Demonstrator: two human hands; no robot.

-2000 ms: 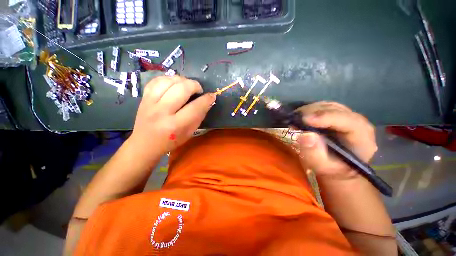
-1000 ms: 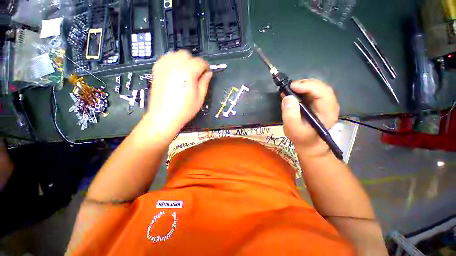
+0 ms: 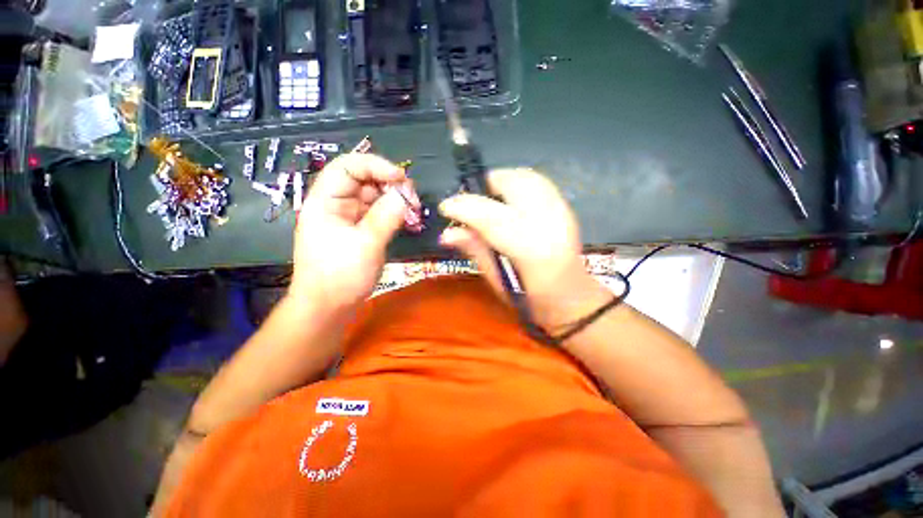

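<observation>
My left hand is at the bench's near edge, its thumb and fingers pinched on a small wired part with reddish leads. My right hand is close beside it on the right. It holds the black soldering iron, whose metal tip points away toward the tray. The right thumb and fingertips are near the small part; whether they touch it is unclear. The iron's lower handle is partly hidden by my right hand. The flex cables that lay at the middle are not visible now.
A clear tray of phone housings is at the far side. A flex cable pile and more wired parts lie left. Tweezers and a plastic bag lie right. The iron's black cord crosses the near edge.
My left hand has drawn back toward me with the small part. My right hand has moved left beside it, and the iron has turned more upright in view.
</observation>
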